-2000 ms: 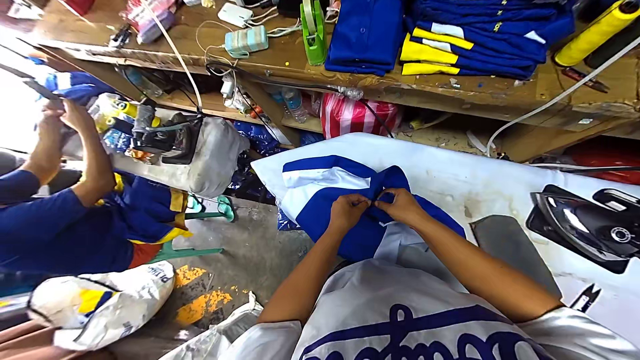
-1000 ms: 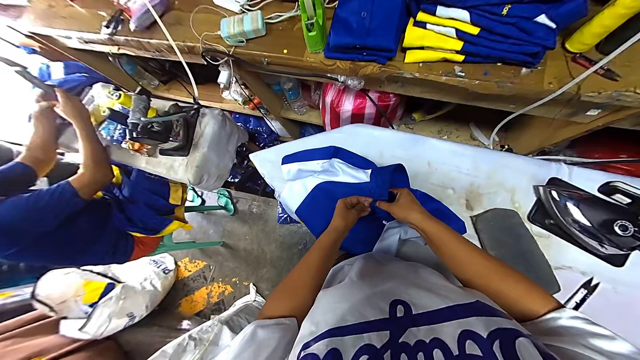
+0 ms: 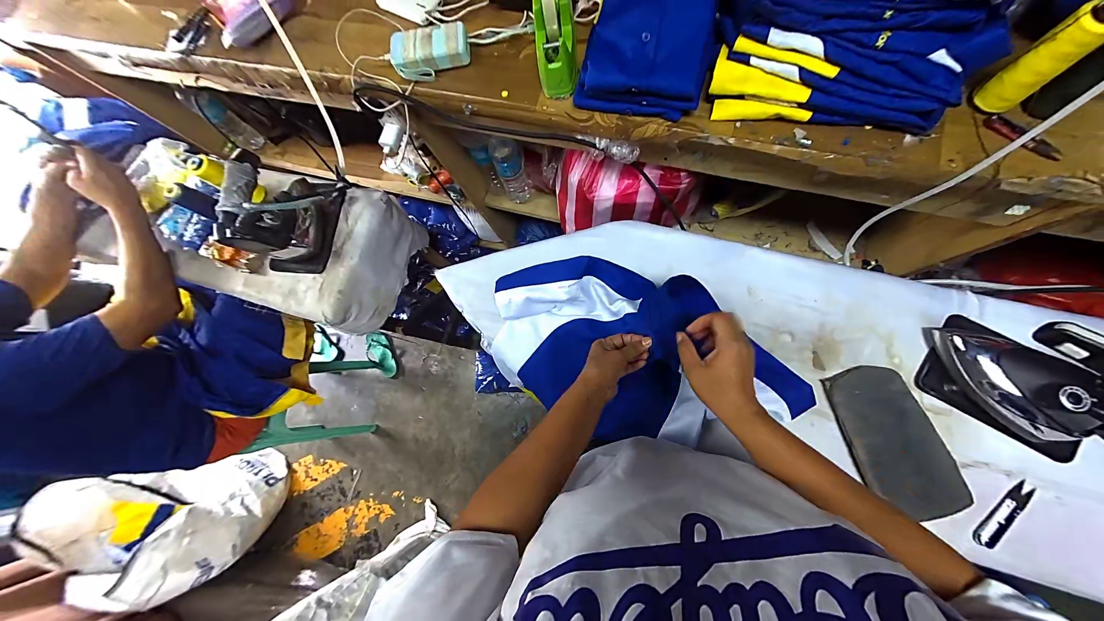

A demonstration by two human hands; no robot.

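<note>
A blue and white garment (image 3: 595, 341) lies on the white-covered ironing surface (image 3: 535, 250) in front of me. My left hand (image 3: 617, 358) is over its blue part, thumb and fingertips pinched together; whether cloth or thread is between them is too small to tell. Just right of it, my right hand (image 3: 718, 358) is bent with its fingertips at the blue fabric, and its grip is unclear. To the right are a grey flat pad (image 3: 897, 444), a black electric iron (image 3: 1018, 379) on a dark rest and small thread snips (image 3: 1003, 515).
Beyond stands a wooden table (image 3: 500, 95) with folded blue garments (image 3: 647, 56), a green tape dispenser (image 3: 555, 47) and a yellow thread cone (image 3: 1039, 56). A white cable (image 3: 940, 177) hangs at right. Left, a person (image 3: 86, 379) sits near another iron (image 3: 293, 224) and a white sack (image 3: 172, 526).
My hands have moved a little apart; they were close together on the blue fabric before. The garment's blue part near my right hand is now bunched up differently.
</note>
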